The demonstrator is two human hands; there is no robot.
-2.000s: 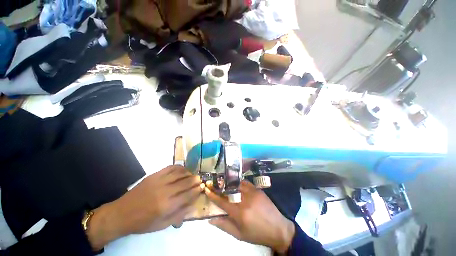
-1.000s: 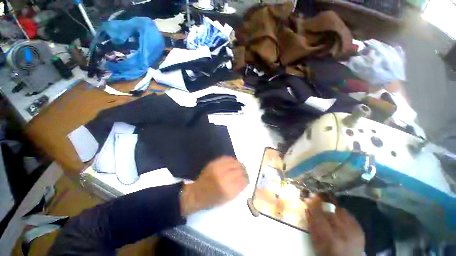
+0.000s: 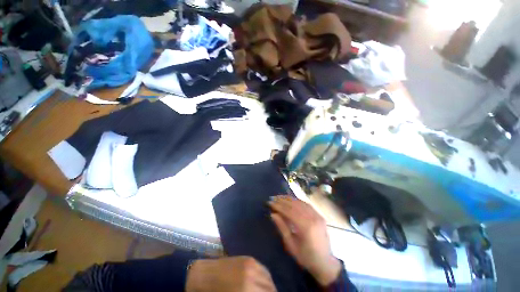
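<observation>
A black cut panel point(image 3: 248, 199) lies on the white machine tabletop, its upper right edge close to the presser foot and needle area point(image 3: 293, 174). My right hand point(image 3: 302, 234) rests on the panel's right side, fingers extended, below the needle area. My left hand point(image 3: 231, 276) is at the bottom edge of the picture, partly cut off, with curled fingers at the panel's lower left side; whether it grips the cloth is hidden. The white and blue sewing machine point(image 3: 393, 159) stands at the right.
A stack of black panels point(image 3: 165, 137) lies left, with white pieces point(image 3: 122, 165) and a black strip pile point(image 3: 222, 108) beside it. Black cloth point(image 3: 365, 197) hangs under the machine arm. Brown cloth point(image 3: 285, 40) and a blue bag point(image 3: 117, 48) lie at the back. Measuring tape point(image 3: 142, 225) edges the table.
The view has shifted. A black panel now lies separately in front of the machine. My left hand has moved down to the panel's lower side, and my right hand now rests on it.
</observation>
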